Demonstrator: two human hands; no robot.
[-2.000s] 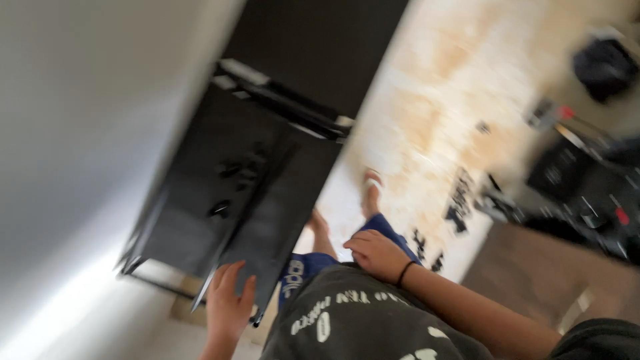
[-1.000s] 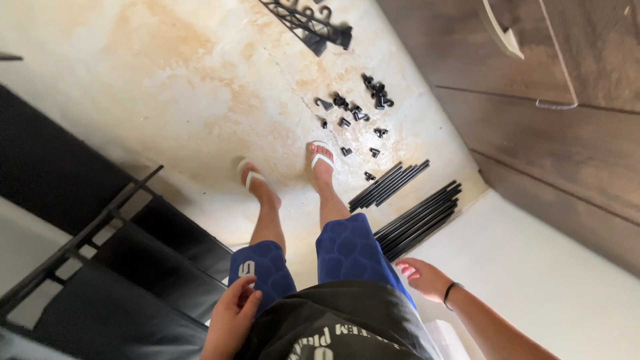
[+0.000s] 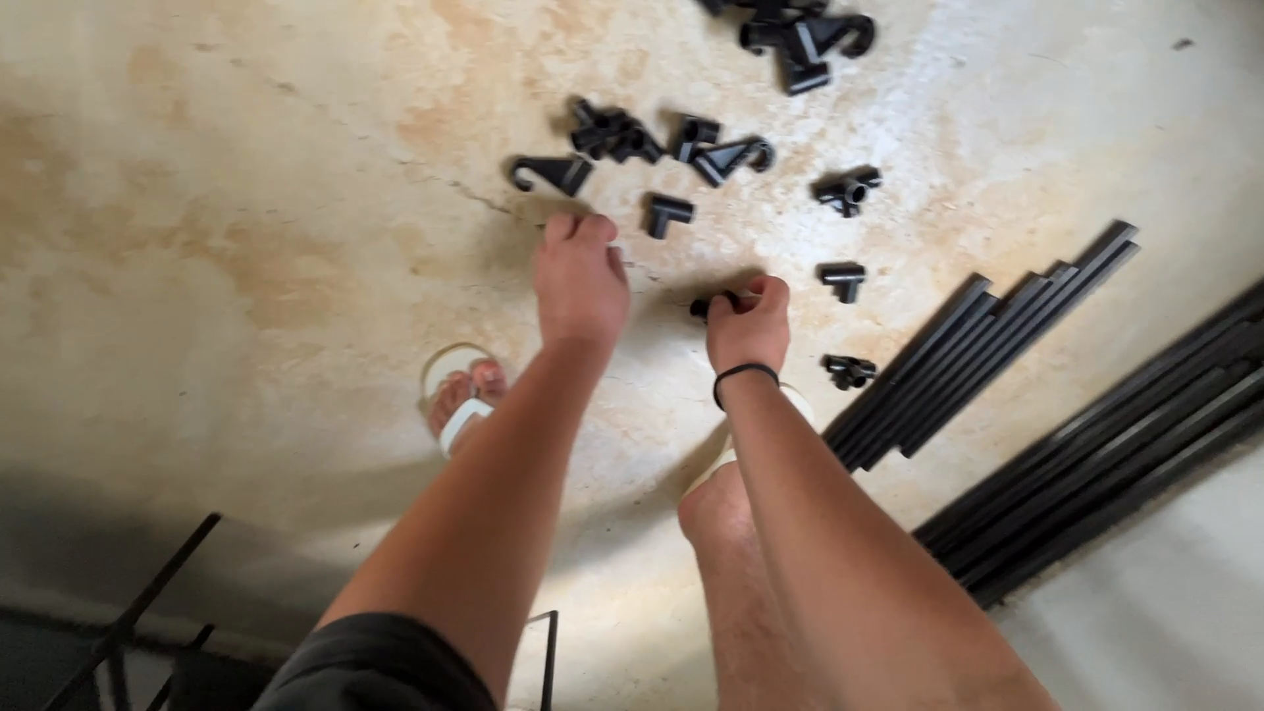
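My right hand, with a black band at the wrist, has its fingers closed on a small black plastic connector at the floor. My left hand reaches low over the floor; its fingertips are partly hidden, so whether it holds anything is unclear. Just beyond it lie a black hook-ended piece and an elbow-shaped black connector. Farther out is a small pile of connectors, beside another hooked piece. Right of my right hand lie a tee connector and two multi-way connectors.
Black tubes lie in a shorter bundle and a longer bundle at the right, the longer one along the white wall. More hooked parts lie at the top. A black frame stands at lower left, near my sandalled feet.
Both hands have moved from beside my shorts down to the floor among the connectors. My right hand has taken hold of a small connector. The view is now much closer to the floor.
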